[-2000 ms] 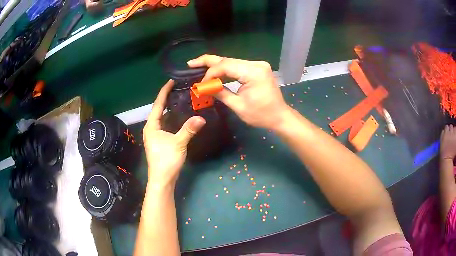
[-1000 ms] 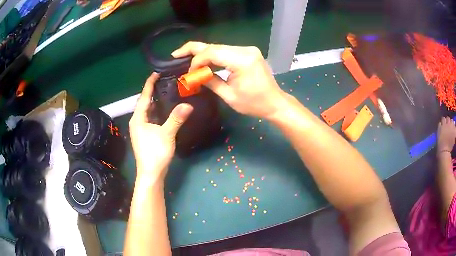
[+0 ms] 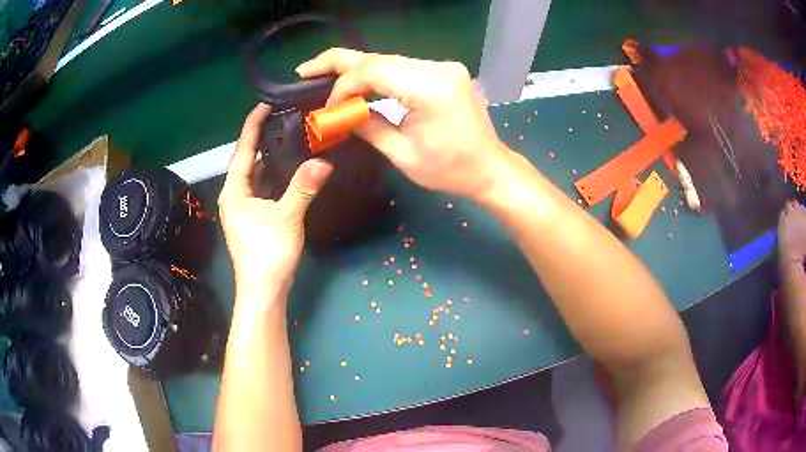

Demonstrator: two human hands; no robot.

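Observation:
My right hand [image 3: 424, 119] pinches an orange strap [image 3: 338, 122] that is rolled into a loop, at the top of a dark speaker body [image 3: 349, 199]. My left hand [image 3: 265, 212] holds the speaker from its left side, thumb near the strap and fingertips at the upper edge. A black curved ring [image 3: 296, 91] rises above the speaker, beside my right fingertips. The speaker's lower part is dark and blurred. Something white shows between my right thumb and fingers; I cannot tell what it is.
Two black speakers [image 3: 133, 315] stand at left beside a white-lined cardboard tray [image 3: 97, 353] of black rings [image 3: 35, 309]. Orange dots [image 3: 424, 340] scatter the bench. Loose orange straps [image 3: 632, 163], a white-tipped tool [image 3: 688, 187] and an orange heap [image 3: 778, 115] lie right. Another person's arm [image 3: 793, 265] shows.
Both hands and the speaker sit higher and further left in the view. The strap loop has tilted and its holed end no longer shows. Both hands keep their hold.

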